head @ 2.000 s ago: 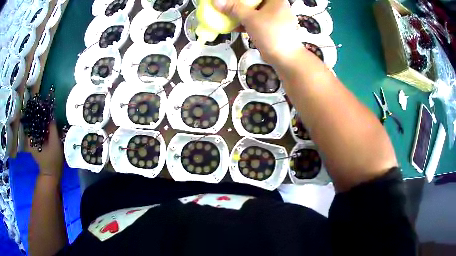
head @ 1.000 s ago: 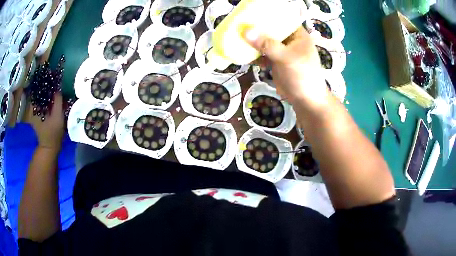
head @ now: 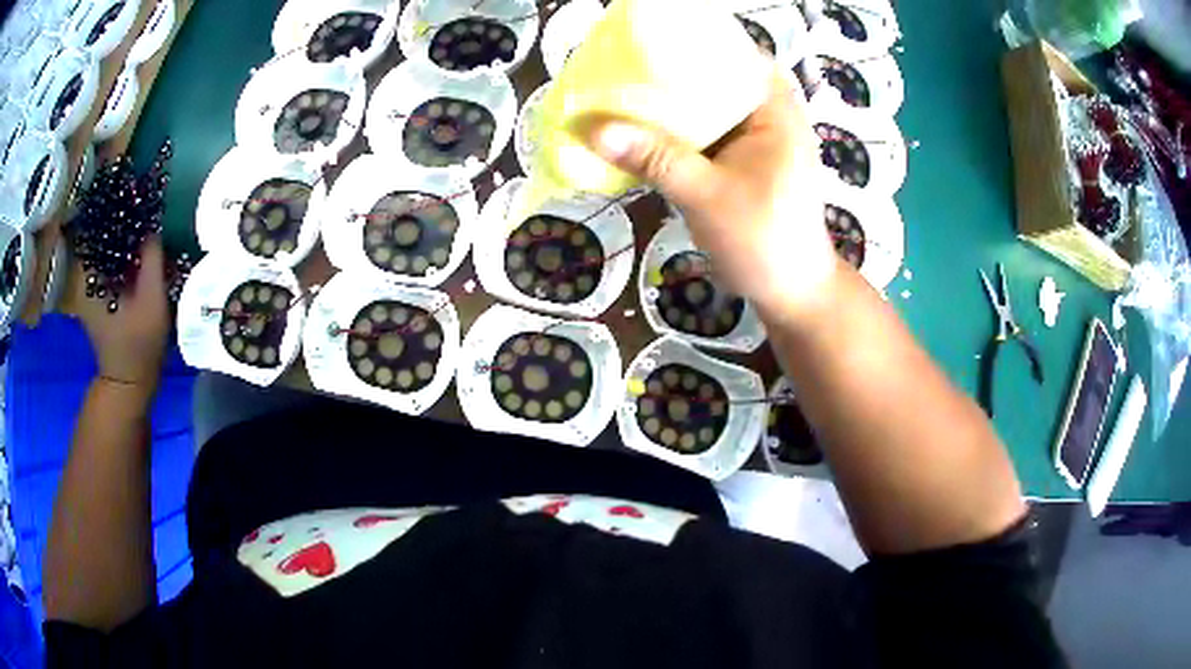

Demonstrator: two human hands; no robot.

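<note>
My right hand [head: 712, 183] grips a yellow glue bottle [head: 653, 85] over the rows of shells, its narrow end pointing down-left. The nozzle end is at the upper left rim of a white shell [head: 590, 290] in the second row from me. My left hand [head: 131, 314] holds a bundle of wired parts [head: 120, 216] with dark bead-like heads up, left of the shells. White shells with dark oval windows lie in rows; many have thin red-black leads across them. Yellow glue dots [head: 636, 387] show on a few rims. My right hand and the bottle hide some shells.
More shells [head: 39, 170] are stacked at the left above blue material [head: 79, 431]. At the right on the green bench [head: 940, 327] are pliers [head: 1003, 333], a phone [head: 1088, 403], a white strip [head: 1118, 444], an open carton [head: 1045, 170] with red-black bundles, and clear plastic [head: 1160, 294].
Over two seconds the view shifts, so the shells appear higher and further right. Since one second ago the bottle has moved slightly down-left and tilted, its narrow end now at a second-row shell.
</note>
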